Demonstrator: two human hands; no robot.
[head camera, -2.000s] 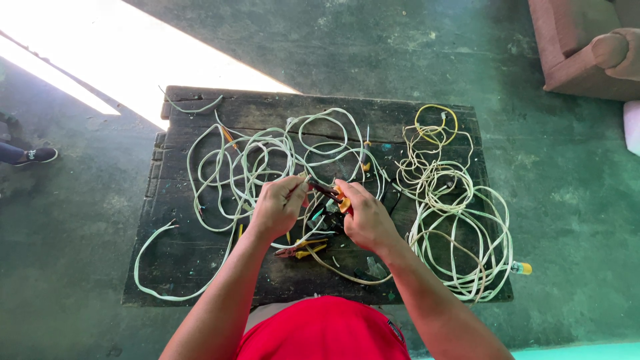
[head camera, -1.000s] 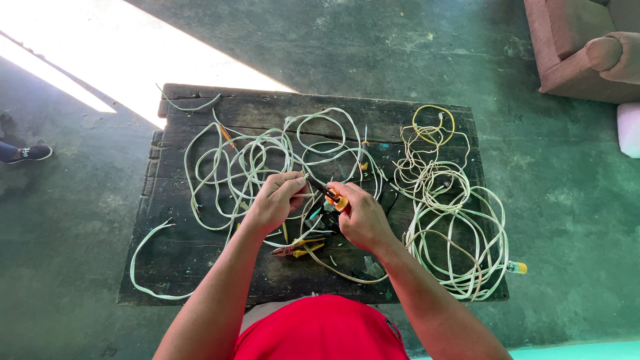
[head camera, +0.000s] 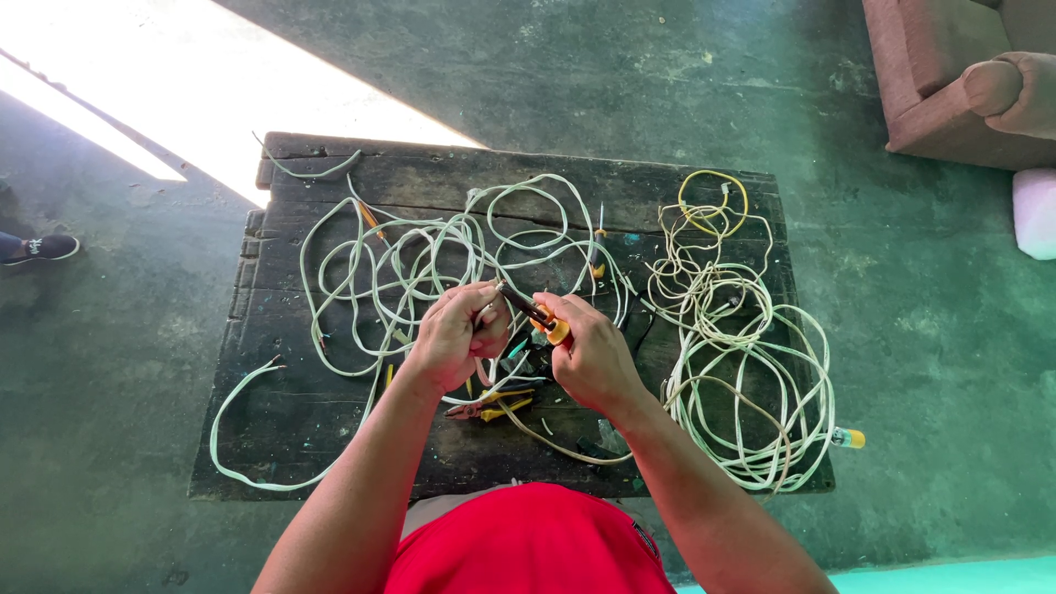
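My left hand (head camera: 462, 334) pinches the end of a white electrical cable between thumb and fingers; the exact end is mostly hidden. My right hand (head camera: 592, 351) is closed on the orange handles of a dark-jawed hand tool (head camera: 528, 307), whose tip meets the fingertips of my left hand. Below the hands lie pliers with yellow handles and reddish jaws (head camera: 493, 406). Loops of white cable (head camera: 396, 256) spread across the dark wooden table (head camera: 330, 445). A screwdriver with a black and yellow handle (head camera: 598, 256) lies beyond my hands, and an orange-handled tool (head camera: 370, 218) rests farther left.
Thin cream wire (head camera: 701, 272), a yellow wire loop (head camera: 747, 202) and a thick white cable coil (head camera: 817, 396) cover the table's right side. A yellow-capped item (head camera: 848, 438) sticks out past the right edge. A brown sofa (head camera: 949, 107) stands back right. A person's shoe (head camera: 45, 248) shows far left.
The hand tool in my right hand shows its jaws more lengthwise, angled toward my left fingertips. Both hands remain close together over the table.
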